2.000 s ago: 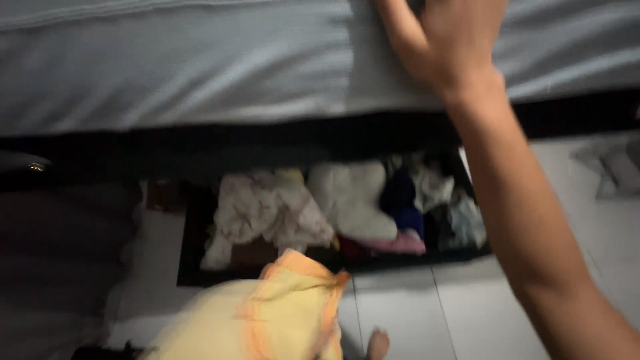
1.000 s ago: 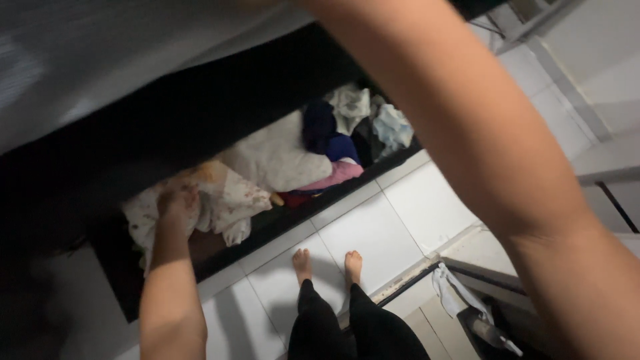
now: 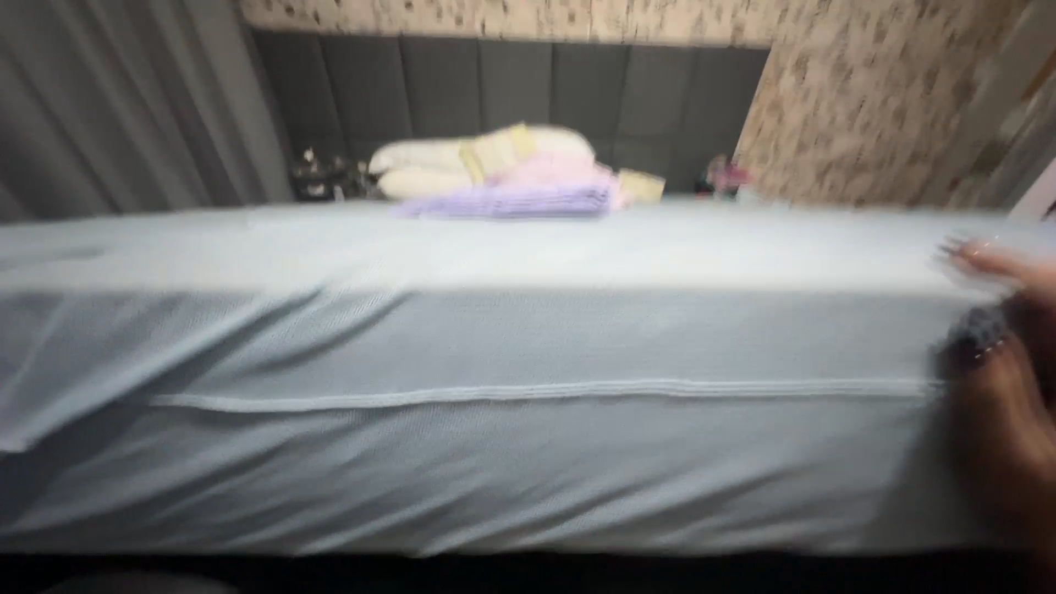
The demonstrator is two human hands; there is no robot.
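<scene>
At the right edge, strongly blurred, my right hand [image 3: 1011, 404] is beside the near side of a bed covered with a light blue-grey sheet [image 3: 627, 338]. A dark, patterned thing [image 3: 982, 330] shows at its fingers; blur hides what it is and whether it is gripped. Above it, fingers [image 3: 986, 257] point left over the mattress edge; I cannot tell whether they belong to the same hand. My left hand cannot be made out separately. On the far part of the bed lie a folded purple cloth [image 3: 528, 200], a pink cloth [image 3: 553, 171] and white-and-yellow pillows or bedding [image 3: 437, 157].
Behind the bed stands a dark grey panelled headboard [image 3: 516, 87] against a patterned wall [image 3: 866, 107]. A grey curtain [image 3: 124, 107] hangs at the left. Small blurred items [image 3: 326, 175] show near the headboard's left side. A dark band runs below the sheet.
The view has swung up from the drawer of clothes to the bed top. One second ago my left hand was in those clothes; two seconds ago a yellow-and-orange cloth was near the drawer.
</scene>
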